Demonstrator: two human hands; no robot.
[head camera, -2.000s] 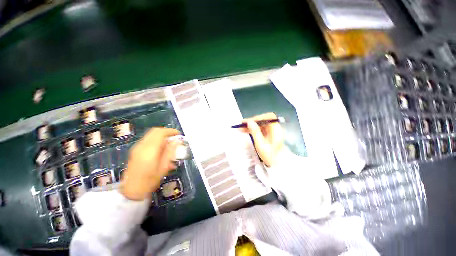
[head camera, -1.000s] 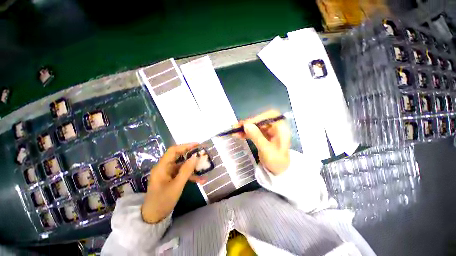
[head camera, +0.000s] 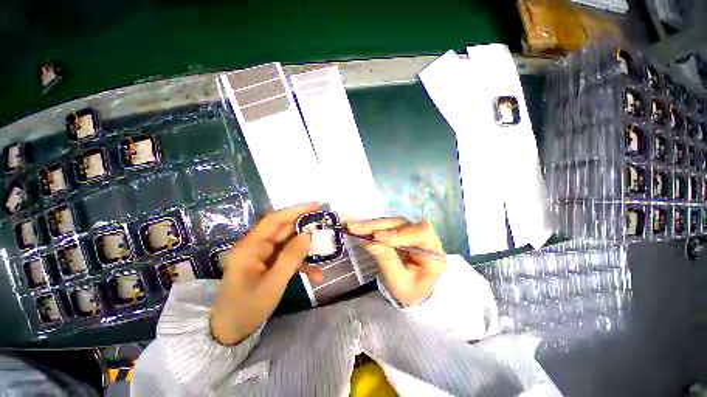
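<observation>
My left hand (head camera: 263, 267) holds a rounded black square watch housing (head camera: 320, 237) by its left edge, its pale and gold inside facing up. My right hand (head camera: 403, 260) holds thin dark tweezers (head camera: 419, 251) like a pen, with their tip at the right edge of the housing. Whether a small piece is at the tip cannot be seen. The grey-brown adhesive label sheet (head camera: 260, 94) lies under the hands, its middle bare white. The mostly white liner strip (head camera: 329, 139) lies beside it on the right. The hands and housing hide part of both strips.
A clear blister tray (head camera: 151, 190), partly filled with housings, is at the left. White paper (head camera: 482, 167) with one housing (head camera: 507, 110) lies to the right. Stacked trays (head camera: 585, 147) and an empty tray (head camera: 554, 291) are further right. A pale rail (head camera: 387, 71) borders the green belt (head camera: 310, 27).
My left hand has brought a housing in from the tray side to in front of me. The tweezers have moved left and down to the housing. The camera view has shifted.
</observation>
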